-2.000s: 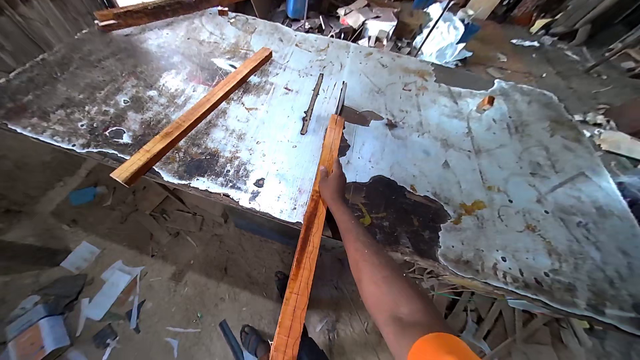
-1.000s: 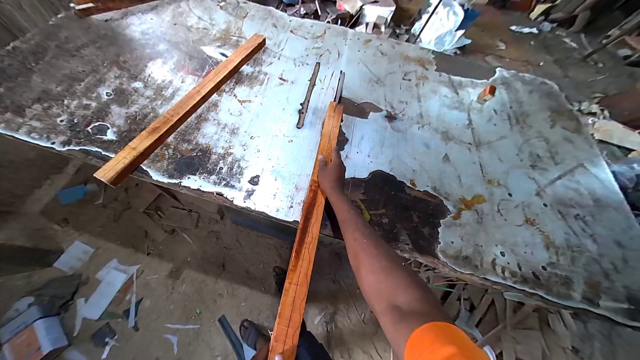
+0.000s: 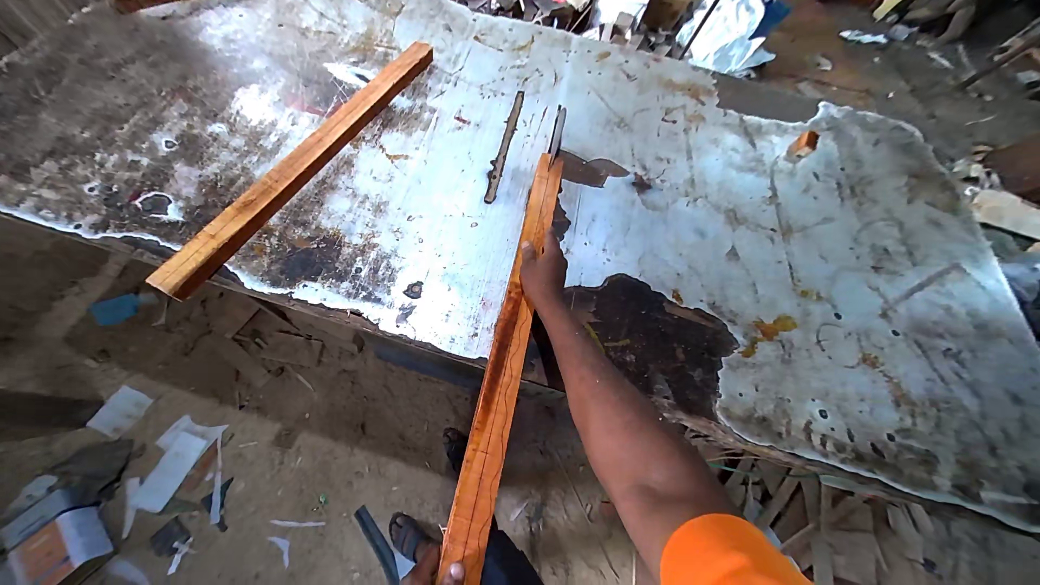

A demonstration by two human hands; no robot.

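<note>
A long squared wooden bar (image 3: 497, 390) with dark lines drawn along it reaches from the bottom edge up over the worktable. My right hand (image 3: 544, 268) is closed around its upper part, thumb on top. At the bottom edge my left hand (image 3: 439, 569) grips the near end, mostly out of view. The bar's far end meets a thin metal blade (image 3: 557, 132) standing at a slot in the table. A second wooden bar (image 3: 296, 171) lies slanted on the table to the left, its near end past the edge.
The worktable's worn metal sheet (image 3: 812, 268) has torn edges and a long slot (image 3: 504, 146). A small wood block (image 3: 803, 145) sits at the right. Paper scraps (image 3: 171, 467) and a box (image 3: 61, 544) lie on the floor, and wood offcuts (image 3: 837, 520) lie below the table.
</note>
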